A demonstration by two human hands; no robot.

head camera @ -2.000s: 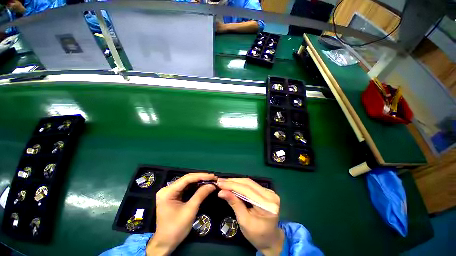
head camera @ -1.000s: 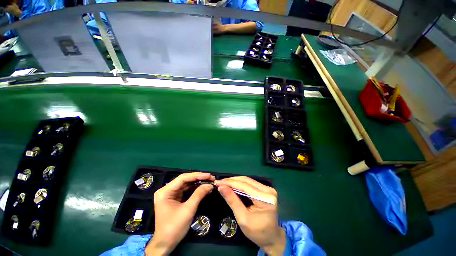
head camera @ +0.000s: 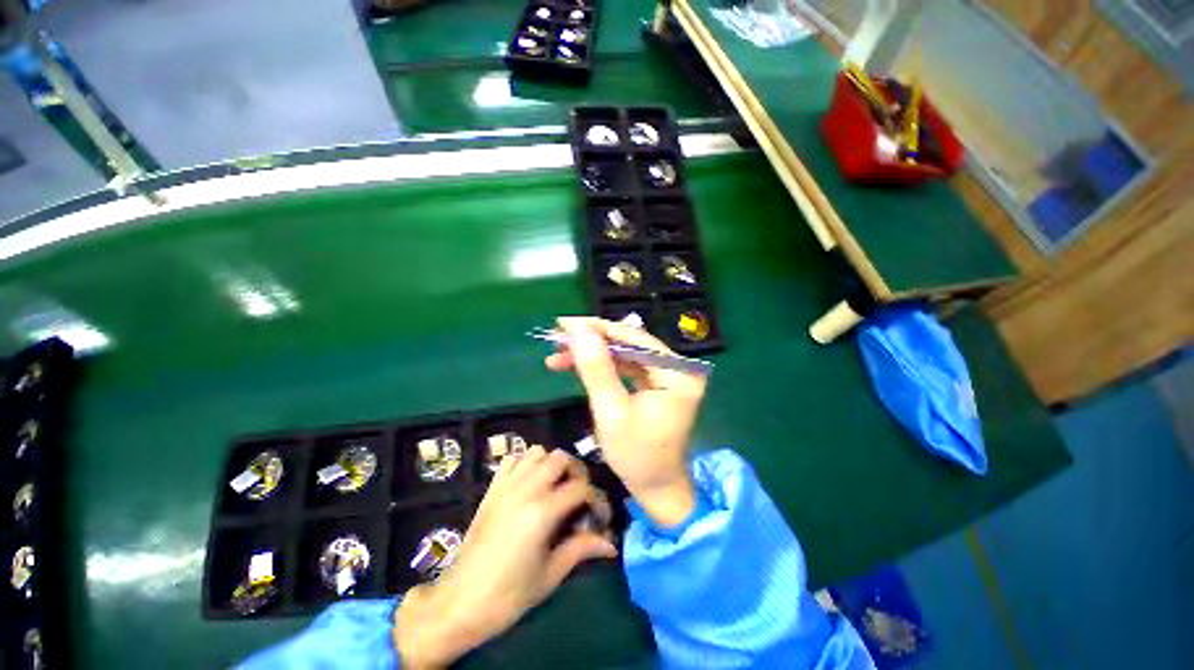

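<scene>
My left hand [head camera: 504,550] is low over the right end of the black parts tray [head camera: 291,524]. Its thumb and fingers are around a small grey round module [head camera: 596,518], partly hidden and blurred. My right hand [head camera: 639,406] is raised above the tray's back right edge and holds slim tweezers or a thin tool [head camera: 674,359], its tip pointing left, touching no module. Round silver and gold modules, such as this one [head camera: 439,458], lie in the tray's pockets, many with small white tabs.
A second filled tray [head camera: 639,196] stands behind my right hand, another [head camera: 46,458] at the far left edge and one [head camera: 550,39] beyond the rail. A wood-edged shelf [head camera: 838,216] at right bears a red basket [head camera: 890,128]. A blue bag [head camera: 923,386] hangs below it.
The view has shifted right and down. My hands have parted: the left has moved down to the tray's right end, the right up and away with the tool.
</scene>
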